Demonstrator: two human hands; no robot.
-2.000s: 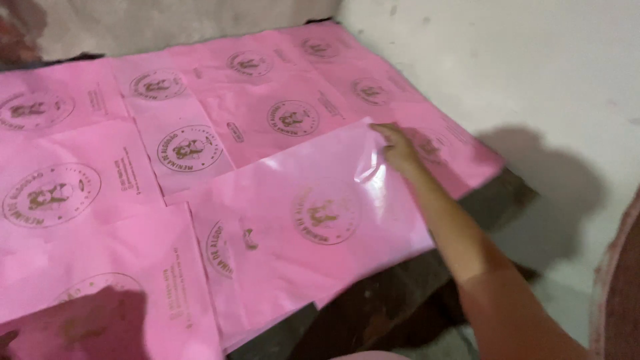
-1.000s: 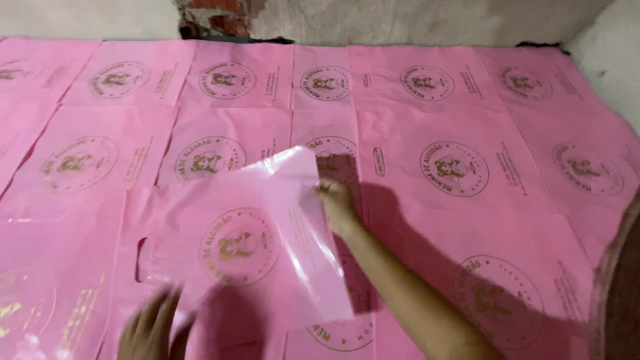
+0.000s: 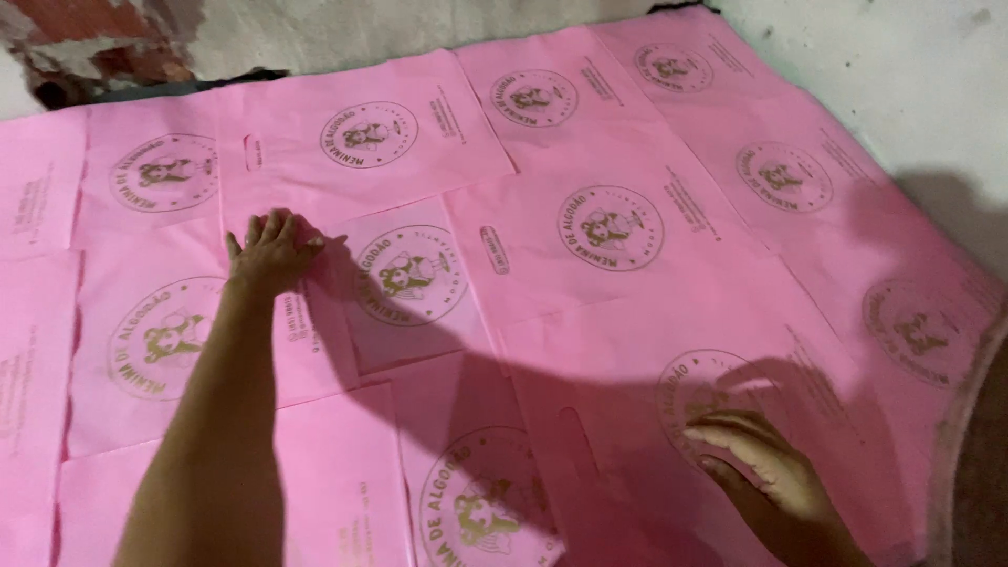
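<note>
Overlapping pink plastic bags (image 3: 630, 331) with round gold prints and writing cover a broad flat surface. My left hand (image 3: 274, 248) lies palm down with fingers spread on a pink bag left of the middle, beside the edge of a paler bag (image 3: 413, 276). At the lower right, my right hand (image 3: 756, 465) is just over another bag, partly covering its gold print; its fingers are curled with a gap between them and the thumb, and nothing shows in them. Whether it touches the bag is unclear.
A rough wall (image 3: 378, 31) with exposed brick (image 3: 94, 24) runs behind the bags. A pale wall (image 3: 898, 87) borders them on the right. Dark gaps (image 3: 244, 79) show along the back edge. A dark brown edge (image 3: 976, 449) stands at the far right.
The bag that my right hand held up by its edge a second ago is no longer in that hand. My left hand, near the bottom before, now lies farther up on the bags. The view has shifted.
</note>
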